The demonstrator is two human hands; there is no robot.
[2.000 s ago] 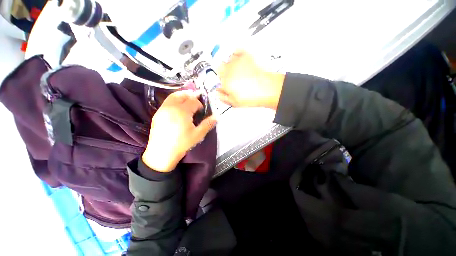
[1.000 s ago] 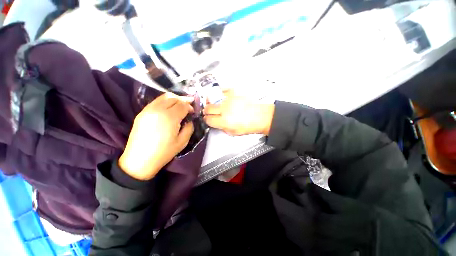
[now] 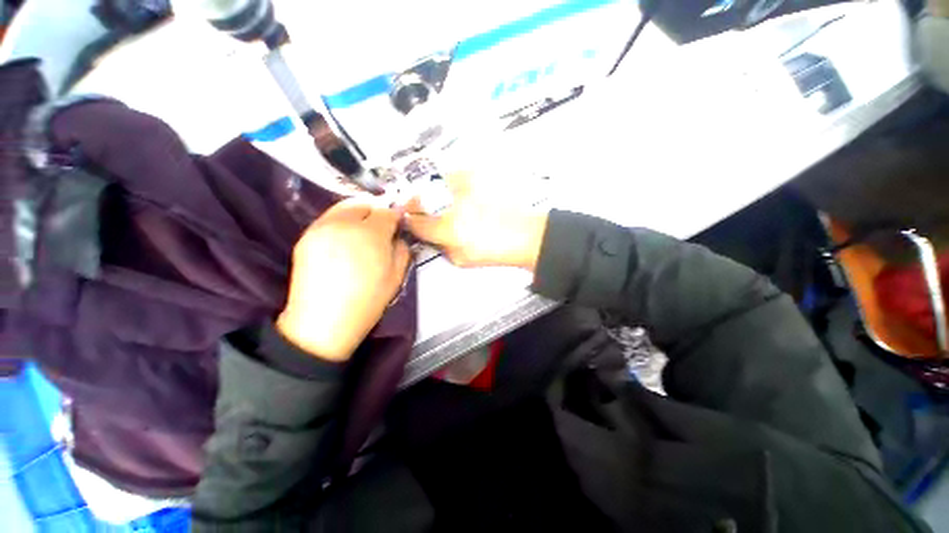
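Observation:
The plum garment lies over the left of the white machine bed and hangs off its front and left. My left hand rests on it with its fingertips pinching the cloth edge just in front of the presser foot. My right hand meets it from the right, its fingertips touching the same fabric edge. The layers between the fingertips are small and overexposed, and mostly hidden by the fingers. A grey patterned trim and a dark tab show at the garment's far left.
The white sewing machine head with a blue stripe stands behind the hands. A dark guide arm slants down left of the foot. A measuring strip runs along the front edge. A blue basket is at lower left, an orange-brown object at right.
The view has shifted over the machine. My hands have drawn close together at the foot, and the dark folded piece between them shows less. My right hand's fingers now touch beside the left's.

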